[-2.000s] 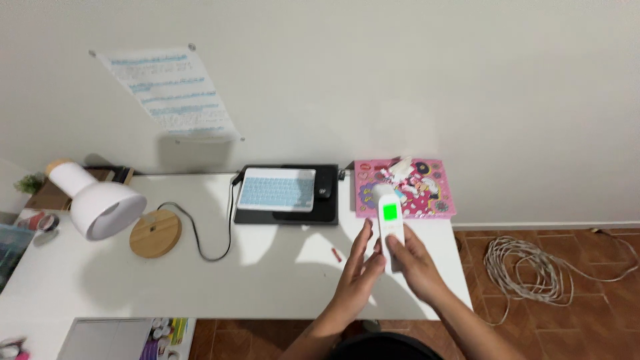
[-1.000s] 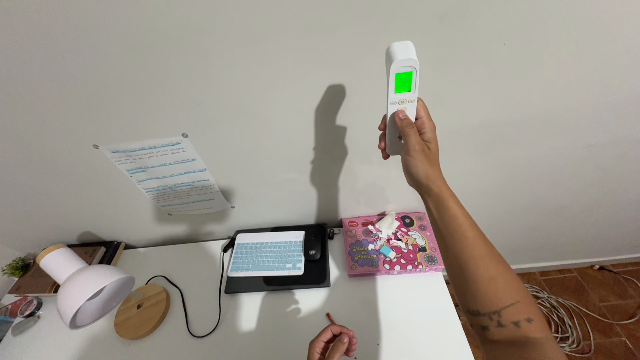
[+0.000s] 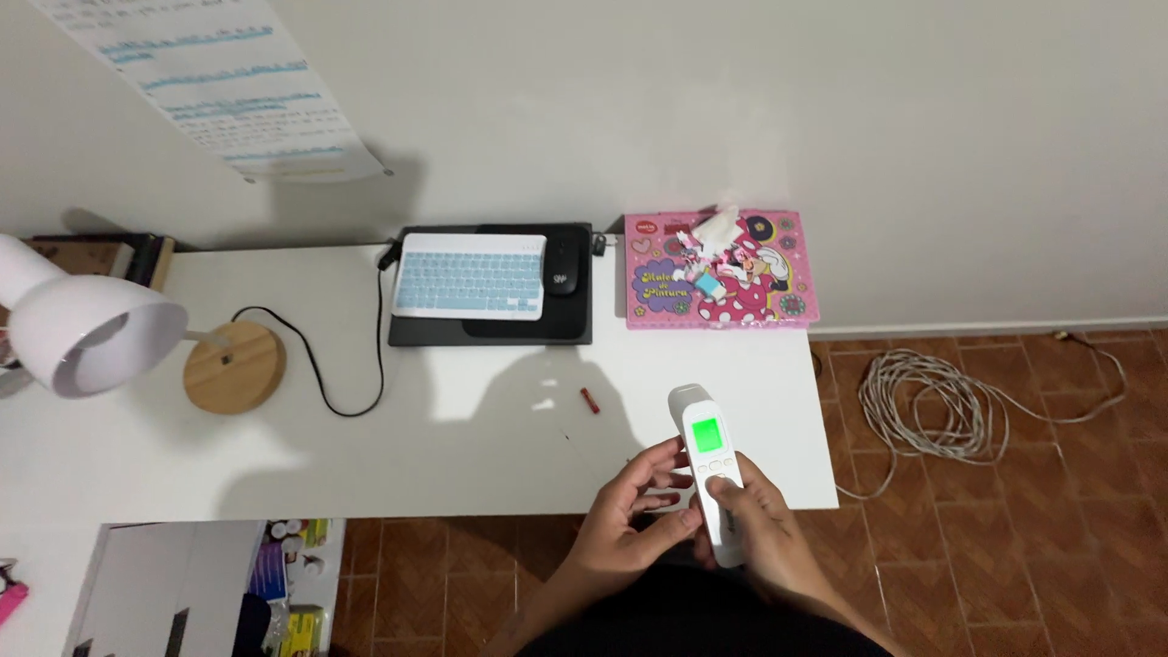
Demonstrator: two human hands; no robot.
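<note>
A white infrared thermometer [image 3: 709,470] with a lit green screen is held over the desk's front edge, near its right end. My right hand [image 3: 762,525] is closed around its handle, with the thumb on the button below the screen. Beside its left side is my left hand [image 3: 634,516], fingers apart and curved; whether the fingertips touch it I cannot tell. Beyond the hands, a small red stick-like object [image 3: 589,401] lies on the white desk [image 3: 511,465]. Scraps and a tissue lie on a pink painting case [image 3: 657,315] at the back.
A white and blue keyboard [image 3: 470,276] and black mouse [image 3: 561,266] rest on a dark flat device [image 3: 429,334]. To the left stands a lamp [image 3: 119,338] with a wooden base and black cord. A coiled cable [image 3: 912,411] lies on the tiled floor, and an open drawer [image 3: 333,584] holds packages.
My right hand has come down from in front of the wall with the thermometer. My left hand has moved beside it; the small stick it held a second ago is no longer in it.
</note>
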